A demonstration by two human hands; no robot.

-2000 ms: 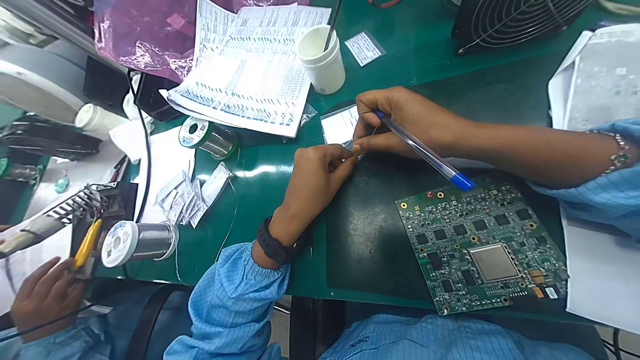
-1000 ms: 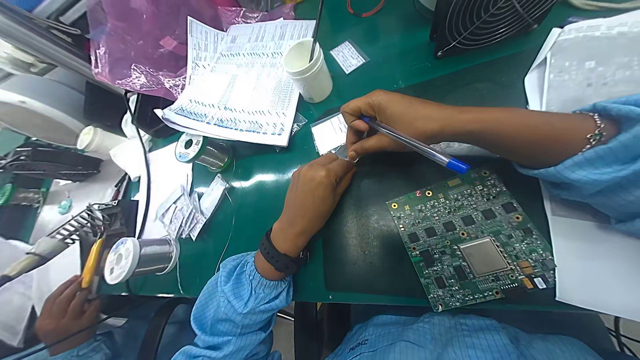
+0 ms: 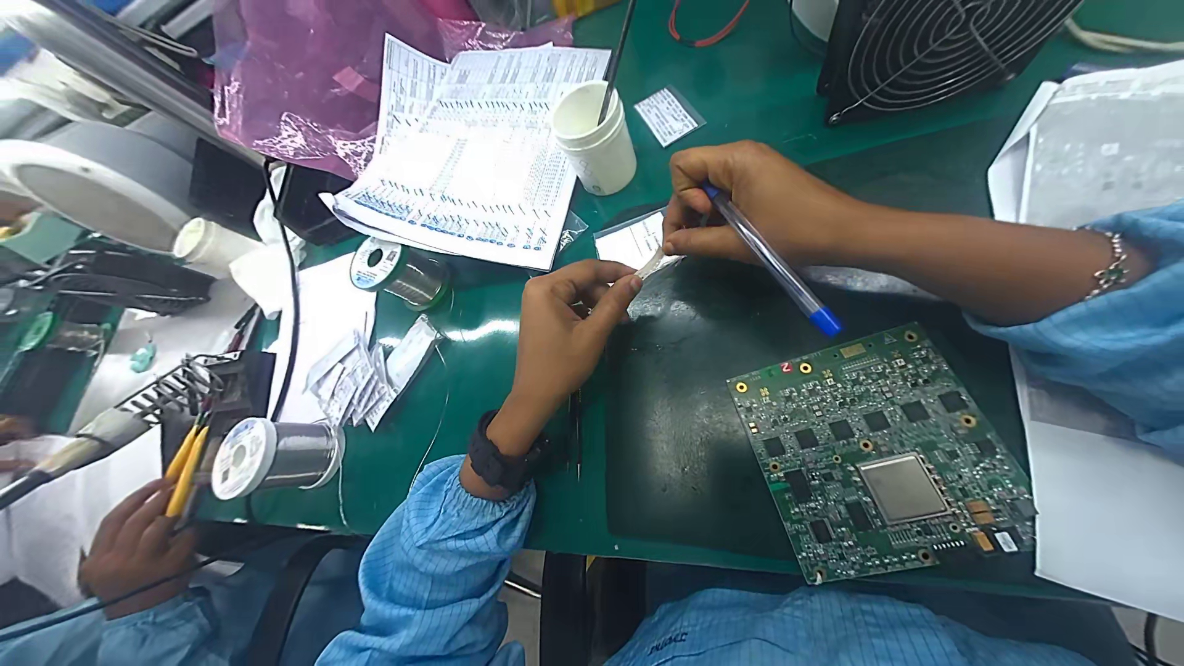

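Between my two hands is a small pale strip [image 3: 655, 265], too small to name surely. My left hand [image 3: 578, 310] pinches its lower end between thumb and finger. My right hand [image 3: 740, 203] grips the upper end with its fingertips and also carries a blue-capped ballpoint pen [image 3: 772, 259], whose cap points down to the right. Just behind the fingertips lies a small clear bag with a white label [image 3: 632, 239]. A green printed circuit board [image 3: 832, 444] with a square metal-topped chip [image 3: 904, 488] rests on the dark mat [image 3: 684, 444], right of my left forearm.
Printed sheets [image 3: 481, 157], a white plastic cup [image 3: 597, 148] holding a thin rod and a black fan [image 3: 943, 46] stand farther back. Solder wire spools [image 3: 277, 455] and small packets [image 3: 370, 370] lie left. A co-worker's hand [image 3: 139, 546] holds yellow-handled pliers [image 3: 188, 462]. White papers [image 3: 1091, 481] lie right.
The strip between my fingertips shows more plainly now, with the fingertips of my two hands slightly farther apart. The pen stays in my right hand, and the circuit board has not plainly moved.
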